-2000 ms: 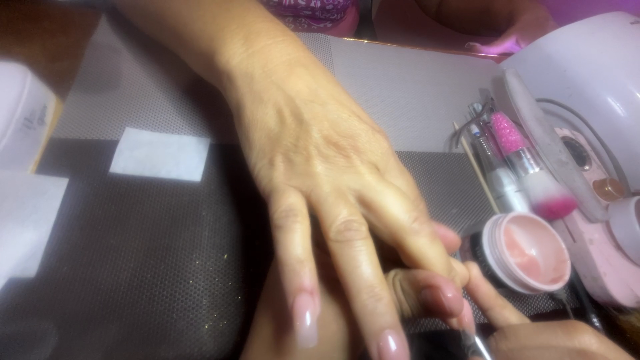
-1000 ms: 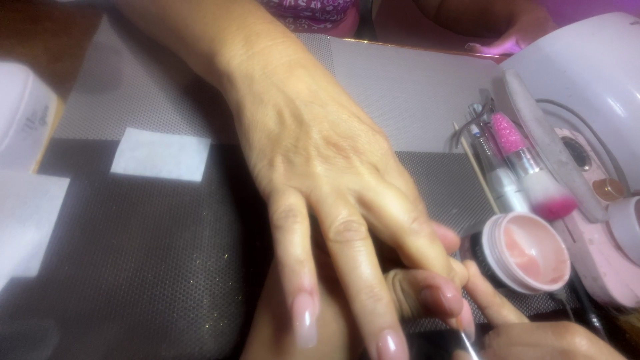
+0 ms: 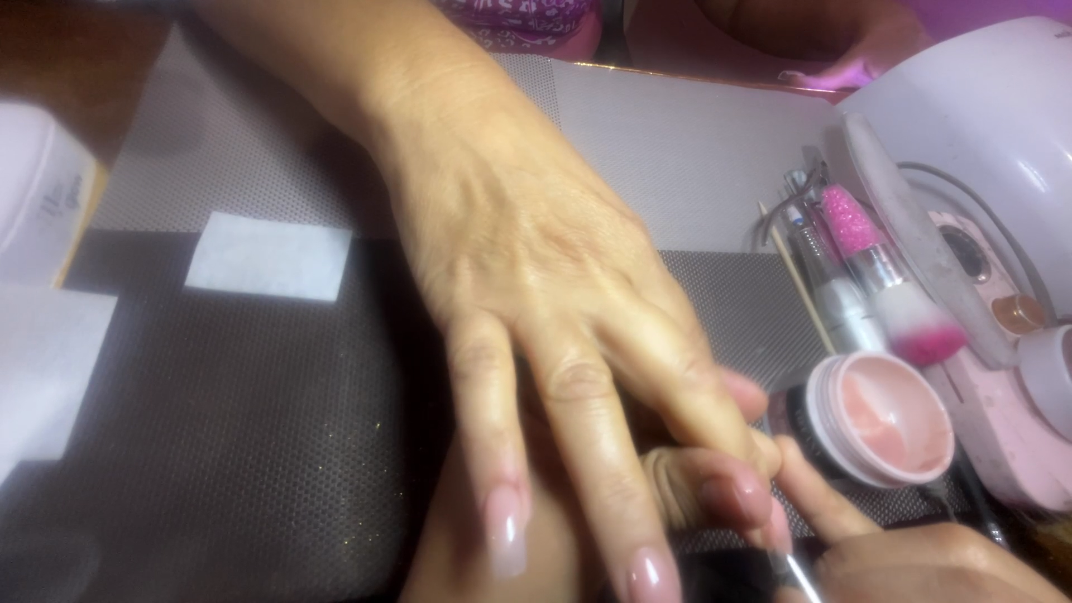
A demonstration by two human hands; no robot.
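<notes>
Another person's hand (image 3: 536,251) reaches in from the top, its long pinkish nails pointing down. My left hand (image 3: 712,494) lies under it, thumb and fingers closed on one of its fingers; the rest of my hand is hidden. At the lower right, my right hand (image 3: 938,561) holds a thin brush (image 3: 800,578), whose tip touches the nail of the held finger. My extended finger rests against the hands. Just above stands an uncapped jar of pink gel (image 3: 892,419).
A white-and-pink dust brush (image 3: 892,285), a nail file (image 3: 925,243) and a wooden stick (image 3: 796,276) lie at the right, beside a pink device (image 3: 997,435) and a white rounded housing (image 3: 988,126). A white wipe (image 3: 268,255) lies on the mat; a white container (image 3: 38,197) stands left.
The thin brush in my right hand has shifted slightly at the held finger's nail. Both my left hand and the other person's hand have stayed in place.
</notes>
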